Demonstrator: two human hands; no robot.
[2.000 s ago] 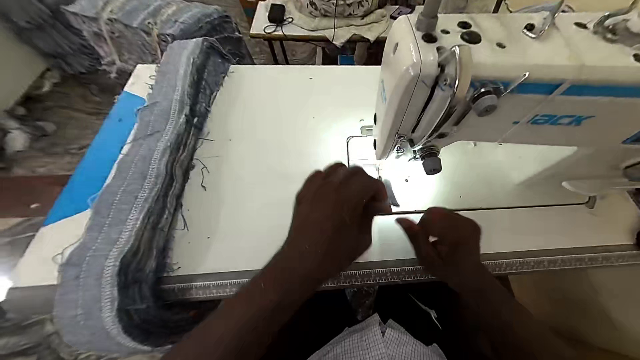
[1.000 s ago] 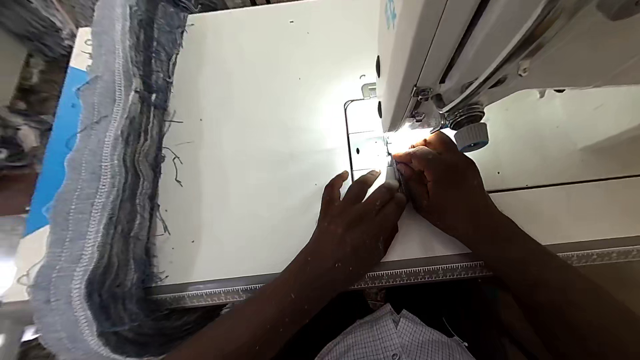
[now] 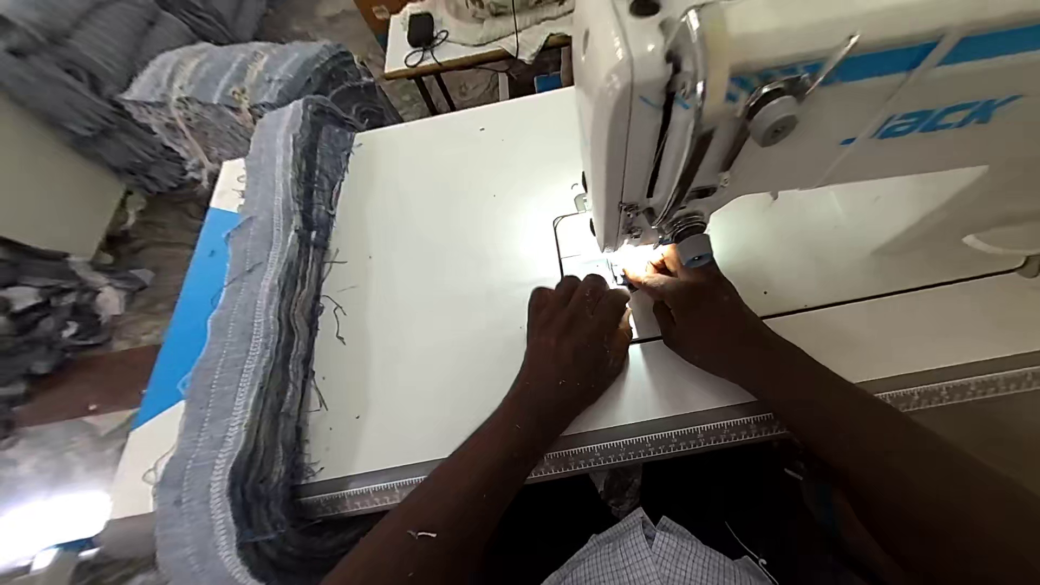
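A white Jack sewing machine [image 3: 780, 97] stands over the table, its lamp lighting the needle area. My left hand [image 3: 578, 337] rests just left of the needle, fingers curled, palm down; whether something is in it is hidden. Close under the needle, my right hand [image 3: 699, 313] has its thumb and fingertips at a small dark piece [image 3: 621, 278], partly hidden by glare. A thick stack of blue-grey denim strips [image 3: 260, 325], with rows of stitching, lies across the table's left end and hangs over the front edge.
A ruler strip [image 3: 674, 441] runs along the front edge of the white tabletop [image 3: 439, 268]. Bundled denim pieces [image 3: 236, 89] lie behind at the upper left. A side table [image 3: 479, 58] with cloth and a black adapter [image 3: 421, 30] stands beyond. Loose threads [image 3: 335, 317] lie near the stack.
Two seconds ago both hands were in front of the needle; my right hand has since moved up to it. Since one second ago, my left hand's spread fingers have curled. The view has shifted.
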